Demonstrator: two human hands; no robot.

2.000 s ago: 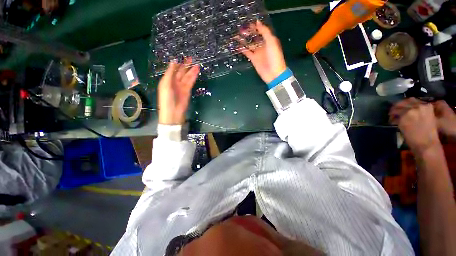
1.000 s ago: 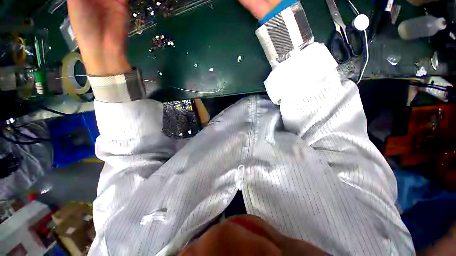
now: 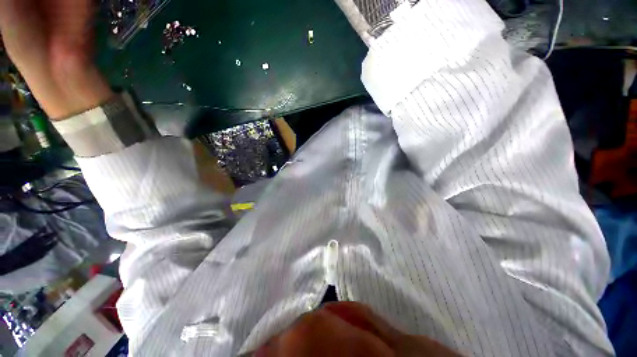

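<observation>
My left hand [image 3: 52,52] is at the upper left, blurred, with its fingers cut off by the top edge; whether it holds anything cannot be seen. My right hand is outside the picture; only its checked cuff [image 3: 377,14] and white striped sleeve show at the top. A corner of the clear blister tray [image 3: 133,17] with dark parts shows at the top, just right of my left hand. A little pile of loose small parts [image 3: 179,33] lies on the green mat [image 3: 279,70] beside the tray.
Several small bright specks lie on the mat. A thin solder wire [image 3: 265,109] runs along the front edge. A carton of dark glittering parts [image 3: 248,150] is below the bench. A white cable [image 3: 557,31] is at the upper right, a white box [image 3: 87,321] lower left.
The view has shifted towards the body and the front edge. The right hand has left the top of the picture, and the left hand is further to the upper left. Most of the tray has left view.
</observation>
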